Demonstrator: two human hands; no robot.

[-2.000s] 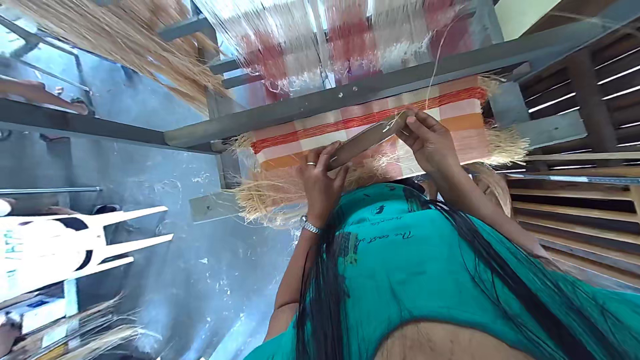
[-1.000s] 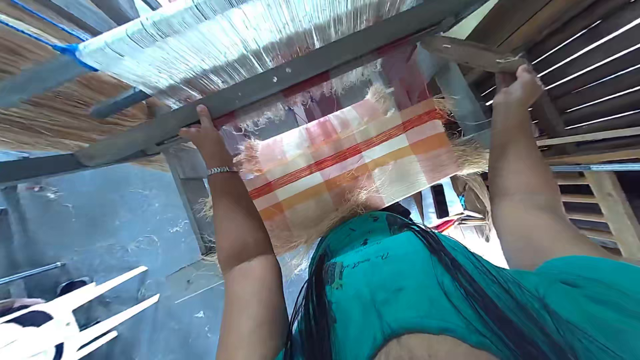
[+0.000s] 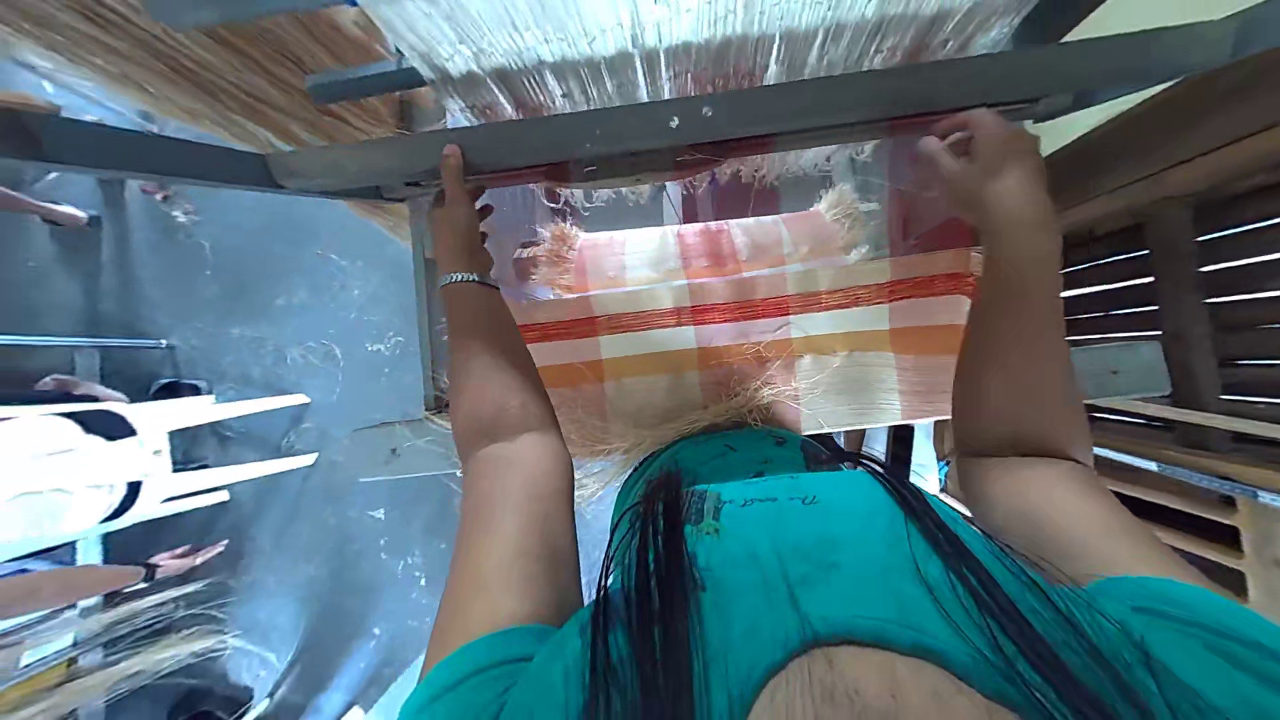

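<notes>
A grey wooden beam of a handloom (image 3: pixel 620 135) crosses the upper view. My left hand (image 3: pixel 462 225) grips its lower edge near the left end, one digit upright against the front face. Close to the beam's right end is my right hand (image 3: pixel 990 170), fingers bent; whether it holds anything is unclear. Woven cloth with red and orange stripes (image 3: pixel 740 310) lies between my forearms, loose fibres along its near edge. A roll of checked cloth (image 3: pixel 710 245) with frayed ends shows beyond it. Pale warp threads (image 3: pixel 690 50) stretch behind the beam.
Bundles of tan fibre (image 3: pixel 220 60) hang at the upper left. A white plastic chair (image 3: pixel 150 465) stands on the left, near another person's hand (image 3: pixel 185 560). Wooden slats (image 3: pixel 1240 330) line the right side. More loose fibre (image 3: pixel 130 630) lies at the lower left.
Two seconds ago both hands held a flat wooden piece over the cloth; one second ago the right hand held one at the right. Now both hands are at the beam.
</notes>
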